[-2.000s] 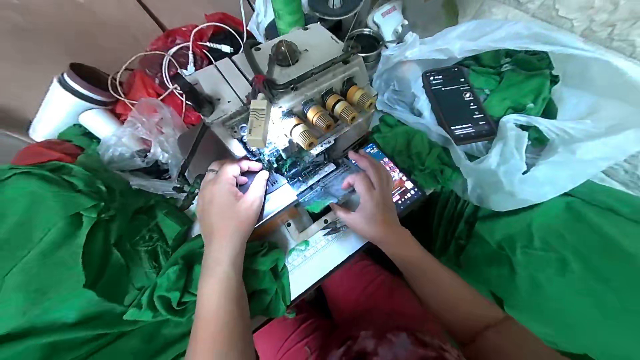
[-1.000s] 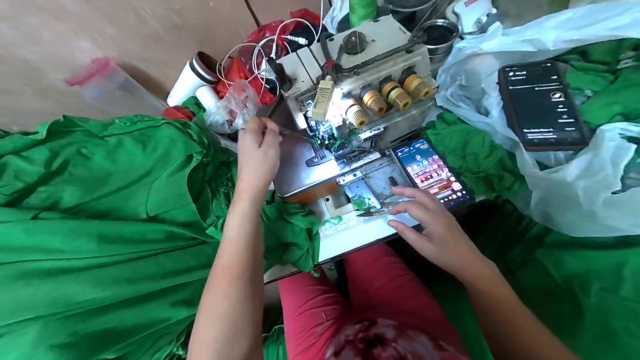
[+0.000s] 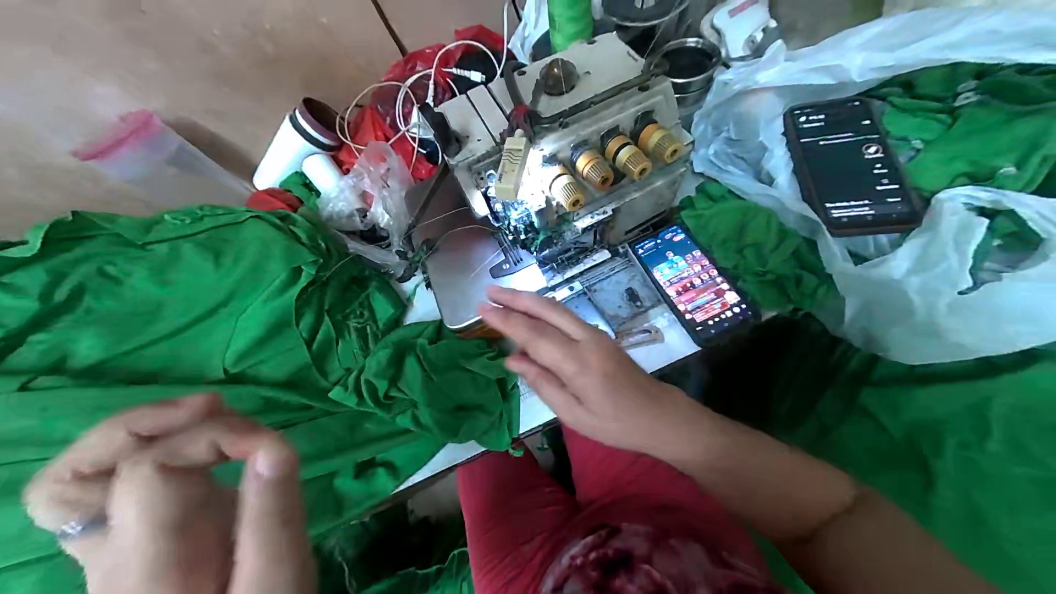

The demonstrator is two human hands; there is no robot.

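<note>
An overlock sewing machine (image 3: pixel 569 157) with yellow-brown tension knobs stands in the upper middle, its lamp lighting the needle area. My right hand (image 3: pixel 577 367), fingers extended and holding nothing visible, is over the front edge of its metal work plate (image 3: pixel 470 272). Blurred and close to the camera, my left hand (image 3: pixel 165 495) is raised at the lower left over green fabric (image 3: pixel 206 305), its fingers bent; whether it holds anything cannot be made out. Bunched green cloth lies against the left side of the machine's table. A lit smartphone (image 3: pixel 693 282) rests right of the open looper area.
A white plastic bag (image 3: pixel 932 305) of green cloth lies at right, with a second phone (image 3: pixel 851 165) on it. White cables (image 3: pixel 404 91), a red bag and a clear bag (image 3: pixel 371 190) crowd behind the machine's left side. A green thread cone (image 3: pixel 570 23) stands behind.
My left hand has moved from beside the needle area down and left, toward the camera. My right hand has moved left from near the lit phone to the work plate's front edge.
</note>
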